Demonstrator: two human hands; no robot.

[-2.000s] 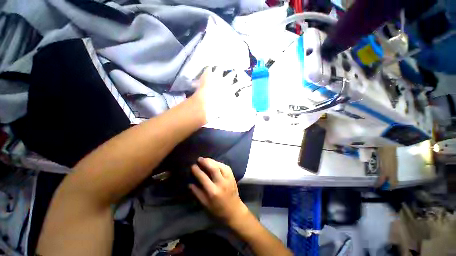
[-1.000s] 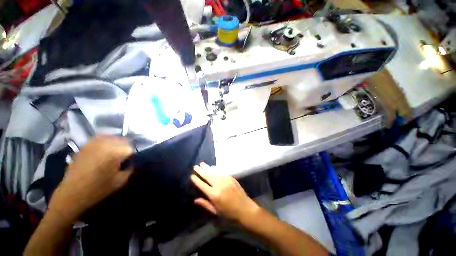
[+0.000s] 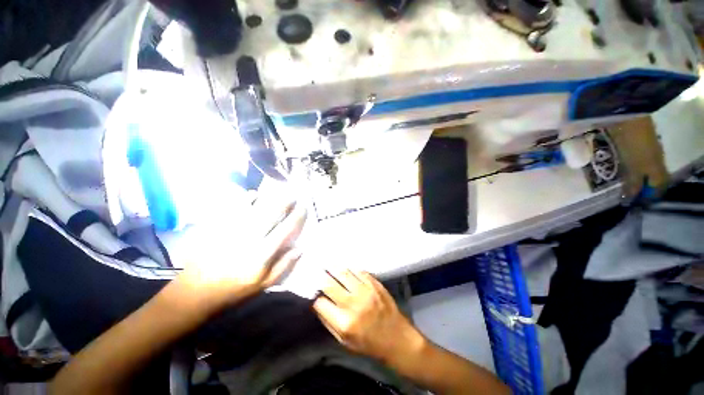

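The white sewing machine (image 3: 494,85) has its presser foot and needle (image 3: 323,163) at the left end of the head. My left hand (image 3: 251,251) lies on pale cloth left of the needle, fingers pointing towards it, partly washed out by glare. My right hand (image 3: 363,312) is at the table's front edge, its fingertips on the edge of the pale cloth (image 3: 297,284). A black fabric panel (image 3: 93,297) with a pale edge hangs at the left, partly under my left forearm. A bright blue tool or light fitting (image 3: 154,181) shows left of the needle.
A smartphone (image 3: 445,185) lies on the machine bed. A small blue-handled tool (image 3: 540,160) is right of it. Grey-white cloth with black strips (image 3: 66,185) is heaped left. A blue bin or wrap (image 3: 506,308) stands below the table, with black-and-white pieces (image 3: 633,285) lower right.
The view has moved closer to the machine. My left hand has moved right, towards the needle. Pale cloth now lies at my hands, where the black panel was.
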